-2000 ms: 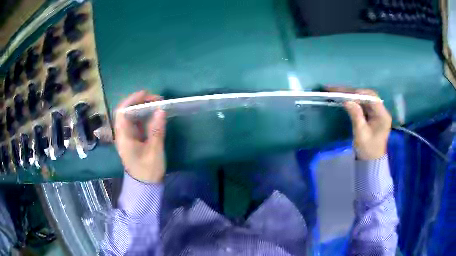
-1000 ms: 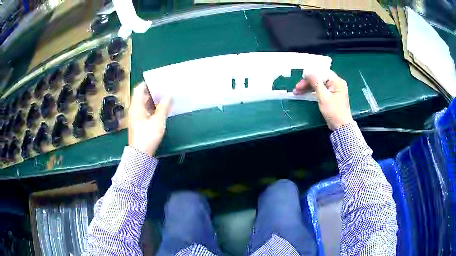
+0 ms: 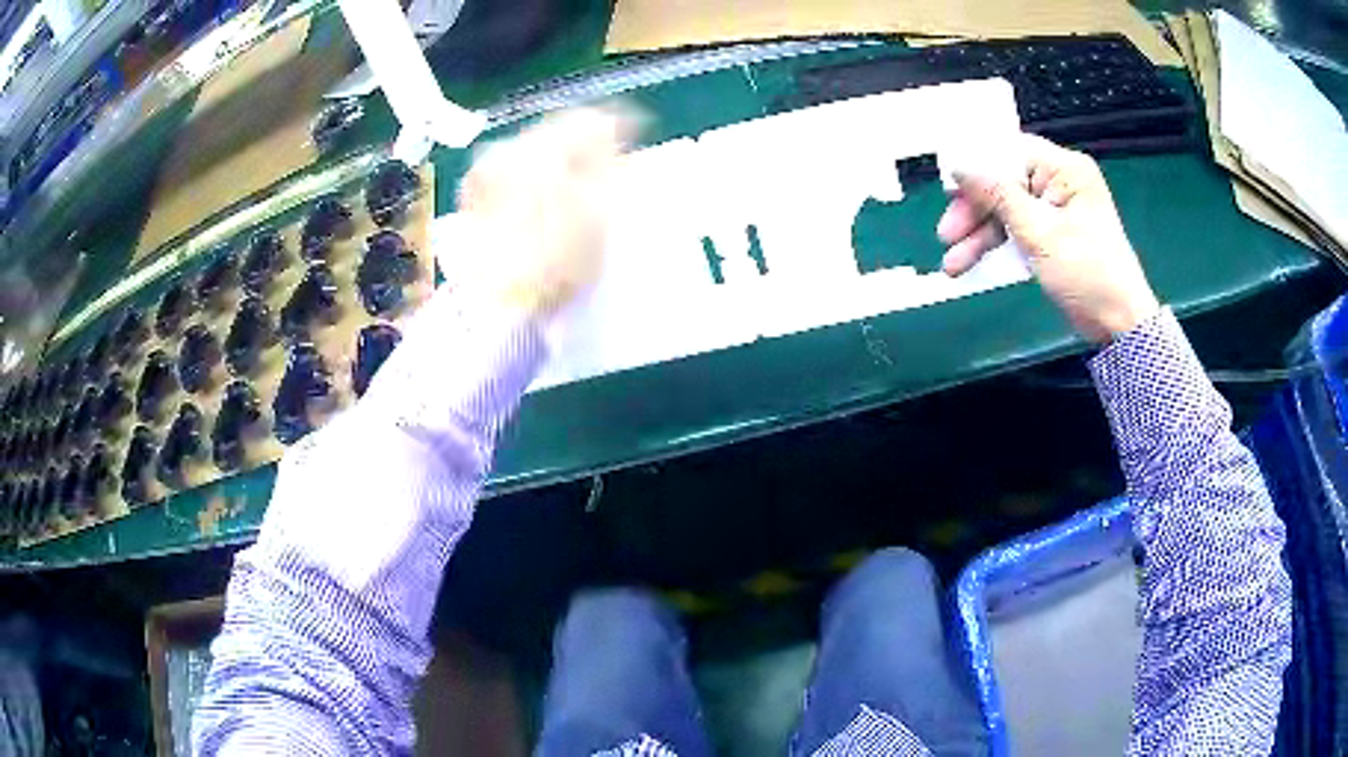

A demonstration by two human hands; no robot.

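Observation:
A long white die-cut card [image 3: 658, 244] lies tilted over the green bench, with two small slots near its middle and a shaped cutout toward its right end. My right hand [image 3: 1035, 222] holds the card's right end beside the cutout, fingertips at the cutout's edge. My left hand [image 3: 540, 200] is blurred over the card's left part; whether it grips the card cannot be told. Black moulded parts [image 3: 308, 303] stand in rows on a brown cardboard sheet [image 3: 266, 470] at the left.
A black parts tray [image 3: 1087, 89] lies behind the card. Brown and white cards [image 3: 1283, 126] are stacked at the far right. A white post [image 3: 396, 67] rises at the back left. A blue crate [image 3: 968, 621] is by my right knee, and an open carton [image 3: 160, 666] is below at left.
The card was edge-on between both hands, then tipped flat to show its face. Since then my left hand has moved up and inward over it, and the card's right end has risen toward the tray.

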